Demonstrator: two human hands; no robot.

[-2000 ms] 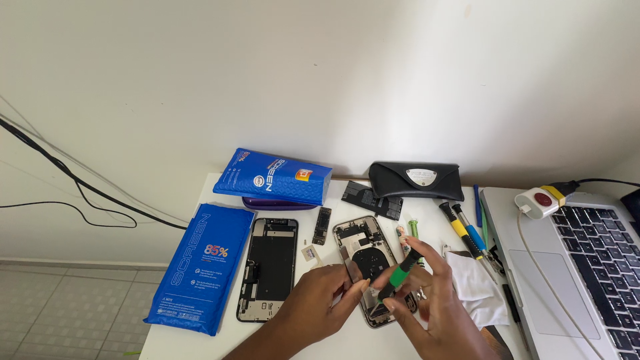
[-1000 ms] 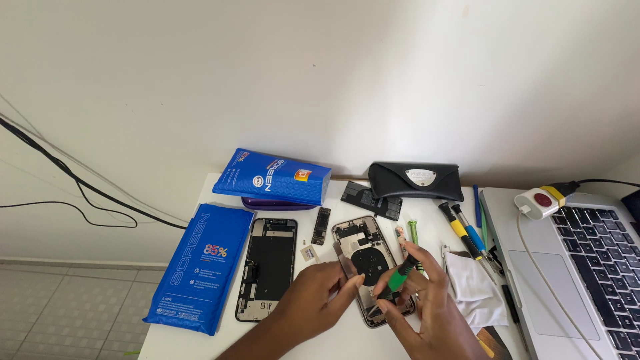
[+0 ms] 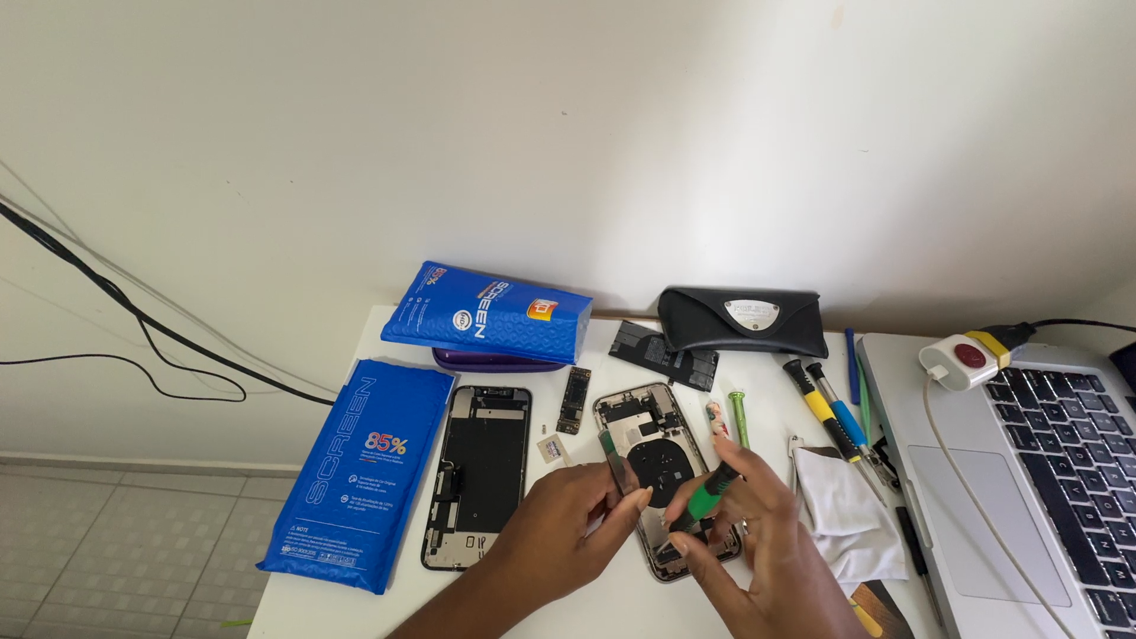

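An opened smartphone housing (image 3: 661, 470) lies on the white table between my hands, its round black charging coil (image 3: 658, 472) showing. My left hand (image 3: 577, 524) grips thin metal tweezers (image 3: 616, 457) over the housing's left side. In my right hand (image 3: 754, 541) is a green and black screwdriver (image 3: 704, 499), tilted with its lower end over the bottom part of the housing; the exact contact is too small to tell. Left of my left hand lies a detached phone screen assembly (image 3: 484, 470), inner side up. A narrow logic board (image 3: 573, 401) rests between screen and housing.
Two blue padded packets (image 3: 355, 479) (image 3: 497, 315) lie at left and back. A black battery (image 3: 664, 357) and black glasses case (image 3: 744, 321) sit behind the housing. Screwdrivers (image 3: 821, 404), a white cloth (image 3: 848, 515) and a laptop (image 3: 985, 497) with a charger (image 3: 958, 362) on it are at right.
The screwdriver in my right hand has shifted and tilted slightly over the lower part of the housing. My left hand stays at the housing's left side with the tweezers.
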